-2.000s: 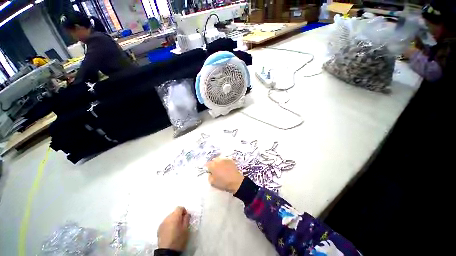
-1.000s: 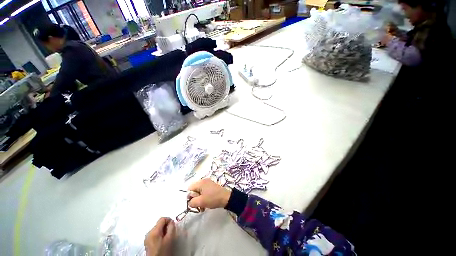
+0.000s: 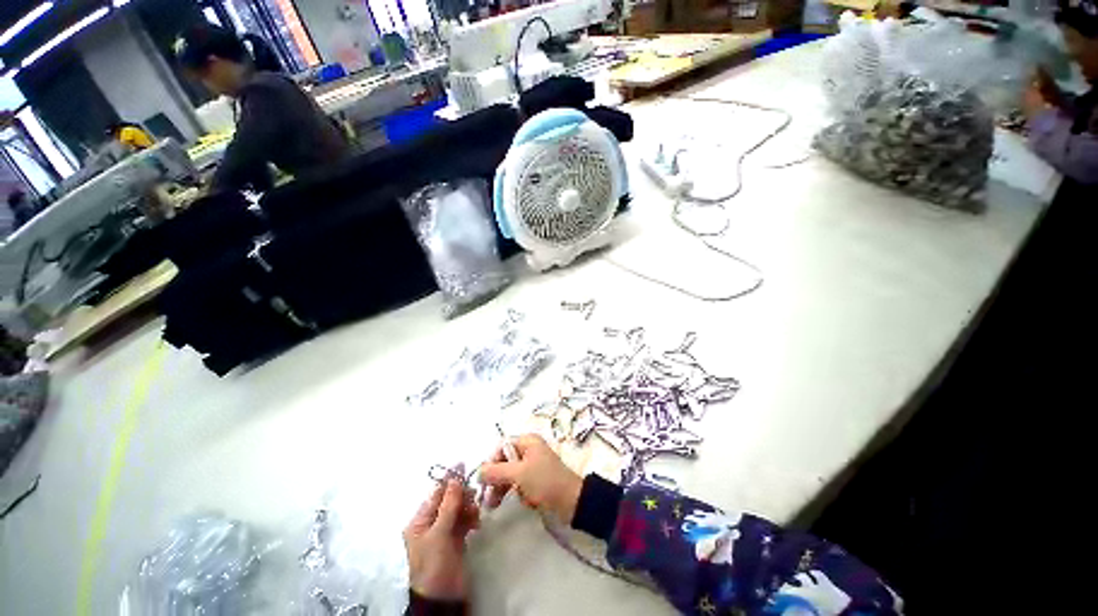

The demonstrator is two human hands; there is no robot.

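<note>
My left hand (image 3: 441,537) holds a small metal hook (image 3: 448,473) at its fingertips, low in the centre. My right hand (image 3: 532,474) meets it from the right, with a thin pale stick (image 3: 507,443) projecting up from its fingers. The fingertips hide most of the contact. A loose pile of silver-purple hooks (image 3: 638,403) lies just beyond and right of my right hand. A paler group of hooks on clear plastic (image 3: 488,365) lies beyond both hands. A few hooks (image 3: 316,542) lie left of my left hand, beside crumpled clear plastic (image 3: 199,566).
A desk fan (image 3: 562,187) stands beyond the hooks, with a filled plastic bag (image 3: 460,247) leaning beside it. A black fabric stack (image 3: 361,241) lies behind. A power strip (image 3: 666,172) and cord lie right of the fan. A large hardware bag (image 3: 909,138) and people are farther back.
My left hand has risen to meet my right hand. The hook hanging from my right fingers a second ago is now at my left fingertips. The camera view has shifted.
</note>
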